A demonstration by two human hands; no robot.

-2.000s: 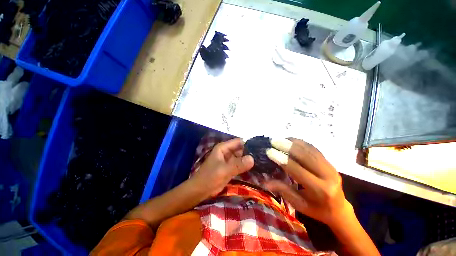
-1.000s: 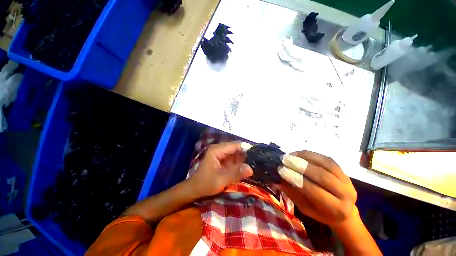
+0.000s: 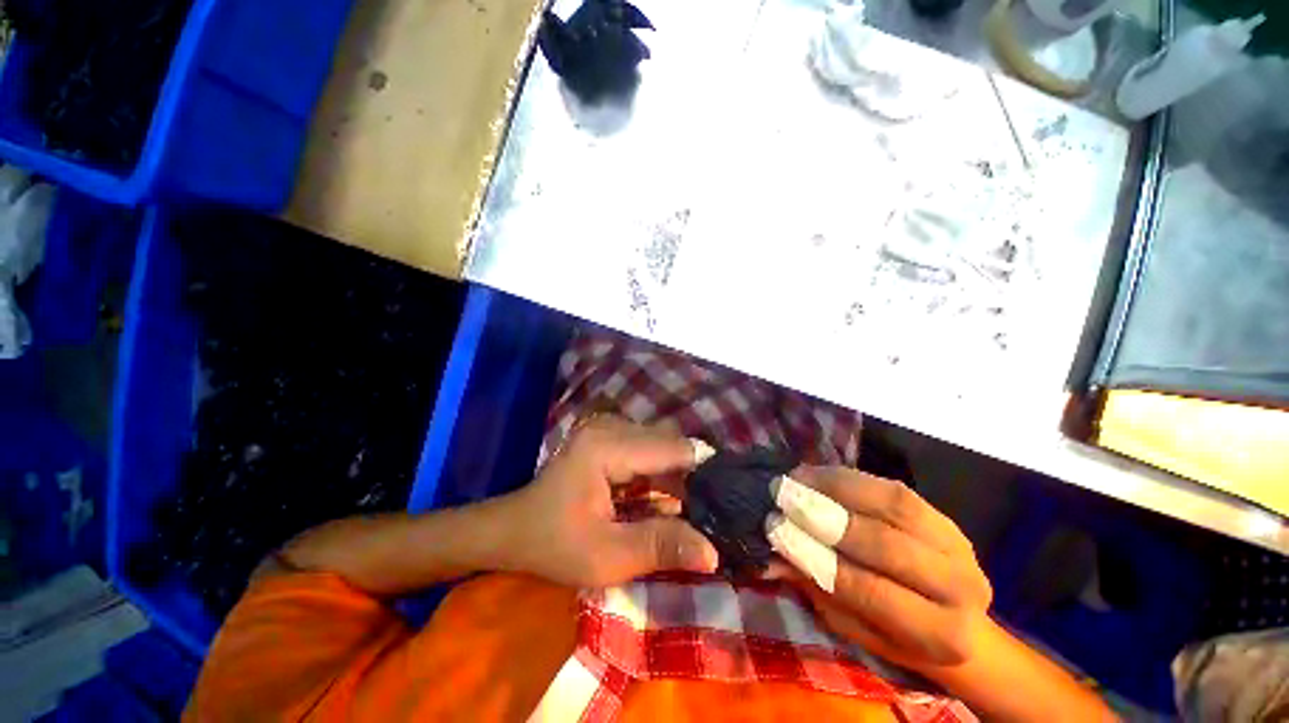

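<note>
A black spiky assembly (image 3: 735,511) is held over the lap between both hands. My left hand (image 3: 622,502) grips its left side with thumb and fingers. My right hand (image 3: 884,558) grips its right side; two of its fingers wear white covers. A white cover also shows on a left fingertip. Another black jagged part (image 3: 597,51) lies on the white work sheet (image 3: 735,226) near its upper left. The underside of the held piece is hidden.
Blue bins of black parts stand at left, one raised (image 3: 248,106), one lower (image 3: 450,403). A tape roll (image 3: 1043,60), a glue bottle (image 3: 1187,67) and a thin rod (image 3: 1009,119) lie at upper right. A lit box (image 3: 1202,441) is at right.
The view has shifted, so the sheet and bins sit higher in the picture. Both hands still hold the black assembly, now lower in the picture and turned a little.
</note>
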